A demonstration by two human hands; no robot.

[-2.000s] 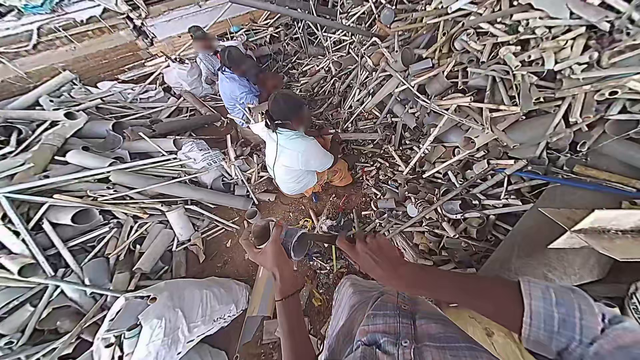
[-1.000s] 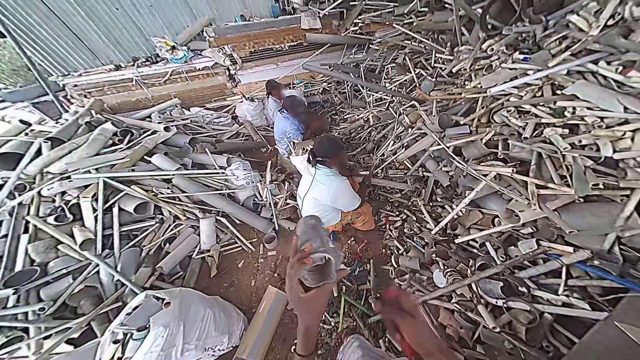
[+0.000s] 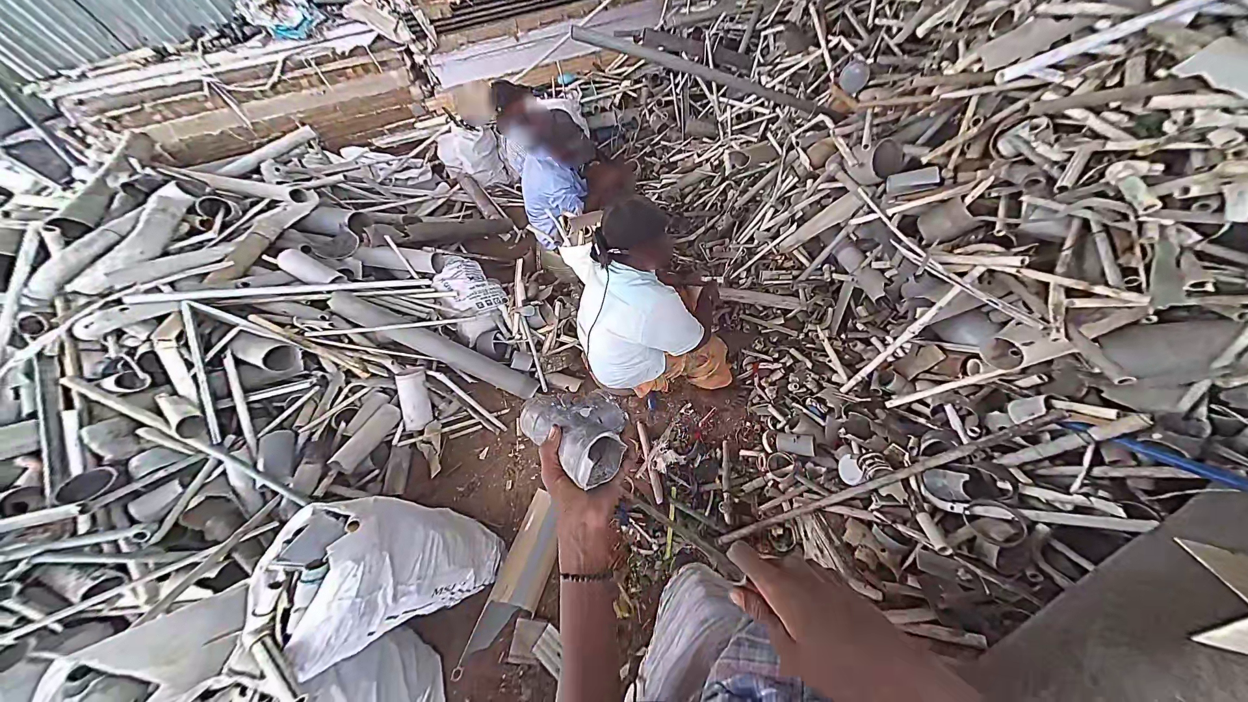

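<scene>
My left hand (image 3: 582,487) holds a short grey plastic pipe fitting (image 3: 585,439), its round open end facing me and to the right. In my right hand (image 3: 780,595), at the lower middle, is the end of a long thin dark tool (image 3: 687,536), which slants up and left towards the fitting. Its far end lies close to the fitting; I cannot tell whether the two touch. The tool looks like a blade or a bar, but its exact kind does not show.
Ahead, a person in a white shirt (image 3: 634,327) sits low, with others behind. Piles of scrap pipes (image 3: 429,341) lie to the left and more scrap (image 3: 975,292) to the right. A white sack (image 3: 390,575) stands at lower left, and a grey sheet (image 3: 1121,604) at lower right.
The fitting was raised in my left hand one second ago and is now held lower. My right hand, blurred a second ago, now shows with the dark tool. The view has shifted.
</scene>
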